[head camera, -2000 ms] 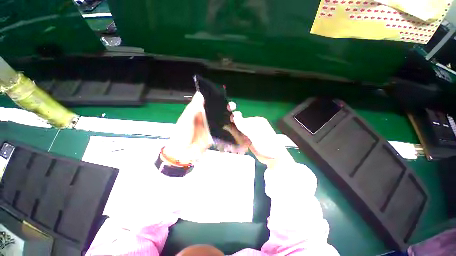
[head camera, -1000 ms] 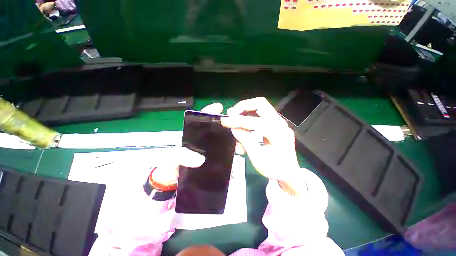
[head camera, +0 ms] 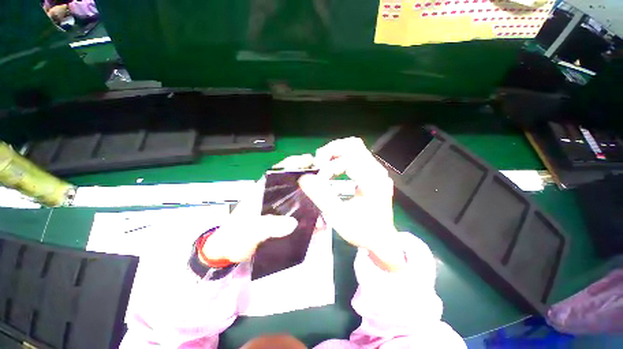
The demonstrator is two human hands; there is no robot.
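Observation:
A smartphone point(head camera: 287, 235) with its glossy black face up is held over white paper sheets point(head camera: 300, 296). My left hand point(head camera: 256, 228) grips its left side, with the thumb on the face and fingers behind the far edge. A black band with a red band is on my left wrist. My right hand point(head camera: 355, 194) is at the phone's upper right edge, fingers bent and thumb touching near the corner. Glare hides whether the right fingers pinch anything.
A foam tray point(head camera: 471, 204) stands at the right with one phone point(head camera: 404, 148) in its top pocket. Other trays lie at the lower left point(head camera: 61, 286) and along the back left point(head camera: 116, 151). A yellow-wrapped post point(head camera: 31, 178) is at left. A pink sleeve point(head camera: 594, 303) shows at lower right.
The phone was raised on edge, then turned face up toward me. Since a second ago it has tilted and moved slightly right. My right hand stays at its upper edge.

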